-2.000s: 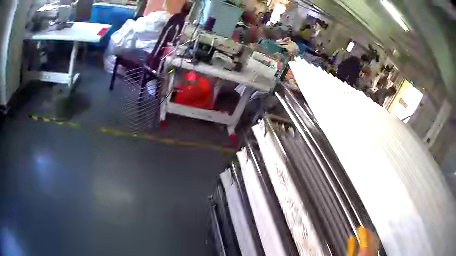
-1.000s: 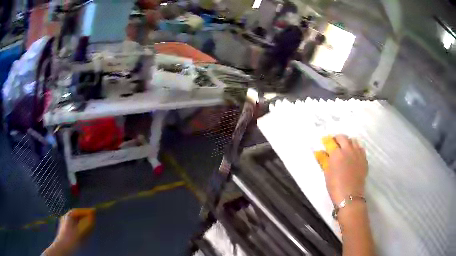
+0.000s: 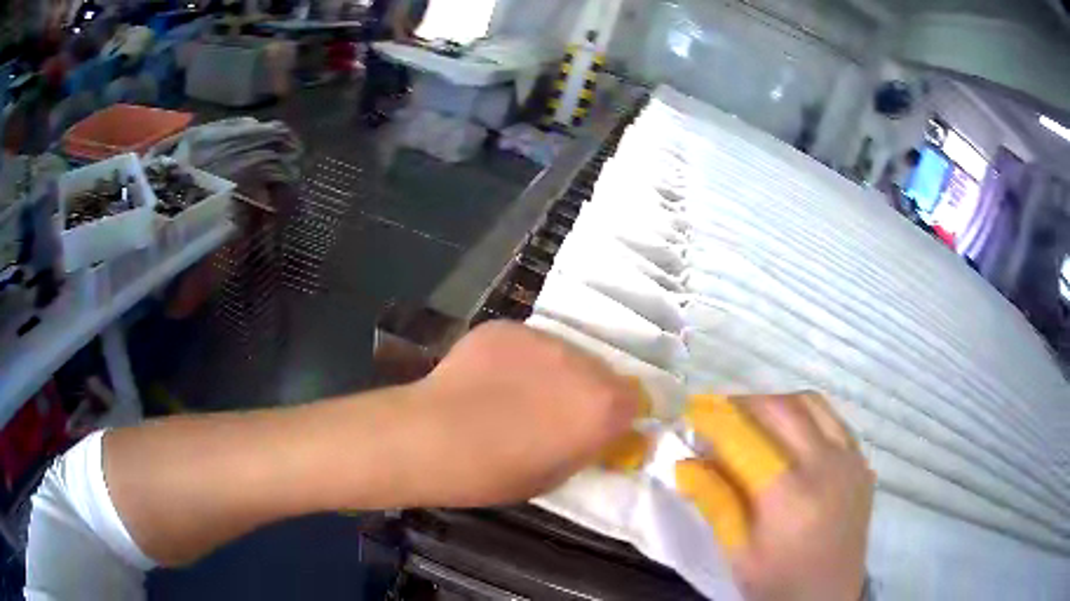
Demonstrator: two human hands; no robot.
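Observation:
The white cover sheet (image 3: pixel 798 282) lies over the top of the rack in ridged rows, gathered in small folds near its left edge. My left hand (image 3: pixel 540 411) reaches across from the left, its orange-covered fingertips at the near edge of the sheet. My right hand (image 3: pixel 780 481) is beside it, orange finger cots on thumb and finger, pinching the sheet. A small whitish fold shows between the two hands. The fingertips are slightly blurred. Bare metal tubes (image 3: pixel 534 264) show beyond the sheet's left edge.
The dark rack end (image 3: pixel 540 558) is below my hands. At the left a table (image 3: pixel 129 282) bears white bins (image 3: pixel 106 217) of small parts and an orange bin (image 3: pixel 127 129). A yellow-black striped post (image 3: pixel 577 80) and a white table (image 3: pixel 452 61) stand beyond the aisle.
The view has swung right along the top of the rack. My left hand has come from over the floor to the sheet's edge. My right hand has moved from flat on the sheet to pinching it.

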